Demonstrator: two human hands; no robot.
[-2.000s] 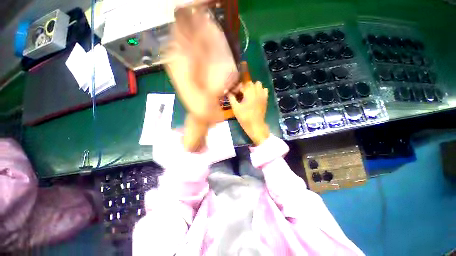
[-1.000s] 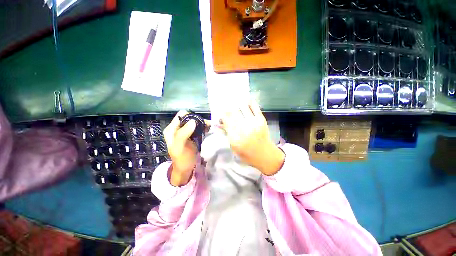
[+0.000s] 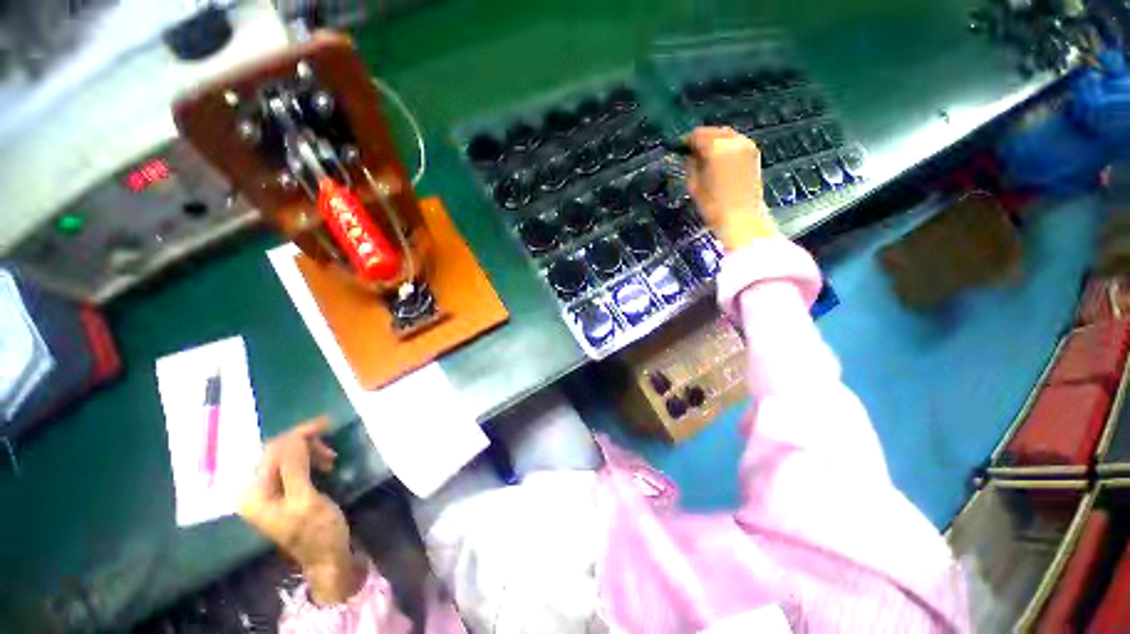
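My right hand (image 3: 729, 173) is over the right edge of the near clear blister tray (image 3: 597, 351), fingers closed together. A dark edge at its fingertips looks like a round black part (image 3: 679, 146), mostly hidden. The tray holds rows of black discs, the nearest row shinier. My left hand (image 3: 294, 492) is empty, fingers apart, at the bench edge by the white paper. The fixture's orange base (image 3: 468, 282) stands left of the tray. Its red clamp handle (image 3: 357, 232) points down toward the small dark nest (image 3: 413, 307), whose contents I cannot tell.
A second blister tray (image 3: 783, 121) lies farther right. A pink marker pen (image 3: 212, 427) lies on white paper left of the fixture. A pale tester (image 3: 112, 254) with a red display stands behind. A cardboard piece (image 3: 675, 372) with black parts is below the bench edge. Red bins (image 3: 1076, 384) are lower right.
The view has swung right and back. My right hand has moved from above the lap to the tray. My left hand has let go of the round black part and opened.
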